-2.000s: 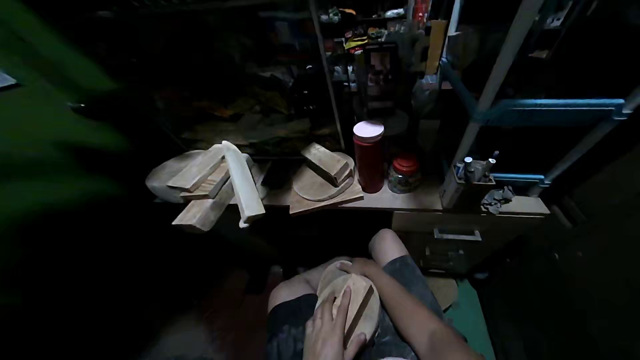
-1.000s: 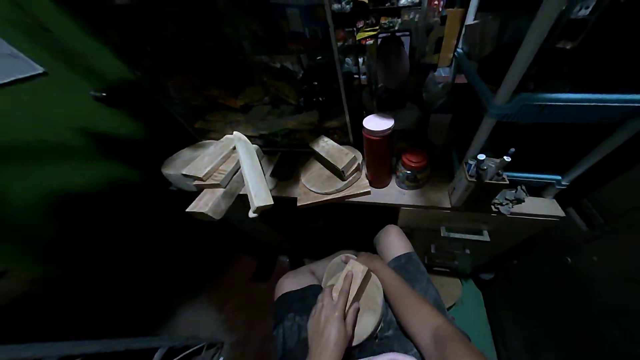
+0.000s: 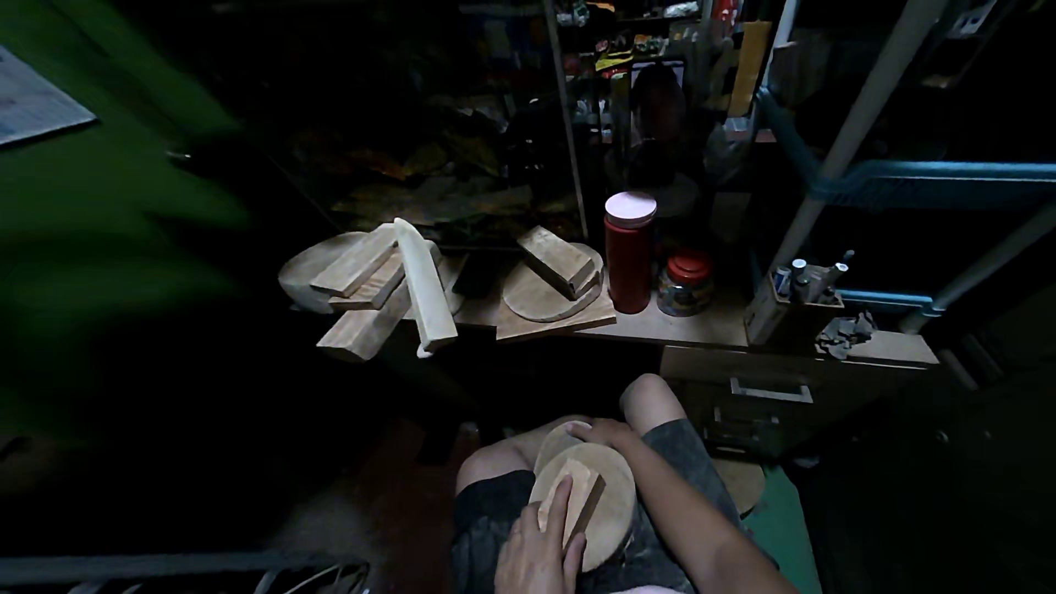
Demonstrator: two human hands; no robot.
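Observation:
A round wooden disc (image 3: pixel 615 507) lies over my lap, with a rectangular wooden block (image 3: pixel 584 495) on its upper face. My left hand (image 3: pixel 540 536) grips the block, its index finger stretched along the top and its thumb at the near side. Beyond the disc, the rounded edge of another pale wooden piece (image 3: pixel 554 445) shows, partly covered by the disc. My right hand (image 3: pixel 606 432) rests on the far edge of that piece, its fingertips near the rim; its palm side is hidden.
On the shelf ahead are stacked wooden blocks (image 3: pixel 363 326), a pale curved strip (image 3: pixel 425 285), another disc (image 3: pixel 536 297) bearing a block (image 3: pixel 557 257), a red canister (image 3: pixel 629 264), a red-lidded jar (image 3: pixel 685 285) and a box of pens or tubes (image 3: pixel 792 305). A drawer handle (image 3: pixel 771 390) sticks out below.
The block under my left hand has moved toward my body. A second rounded wooden edge now shows beyond the disc, under my right hand.

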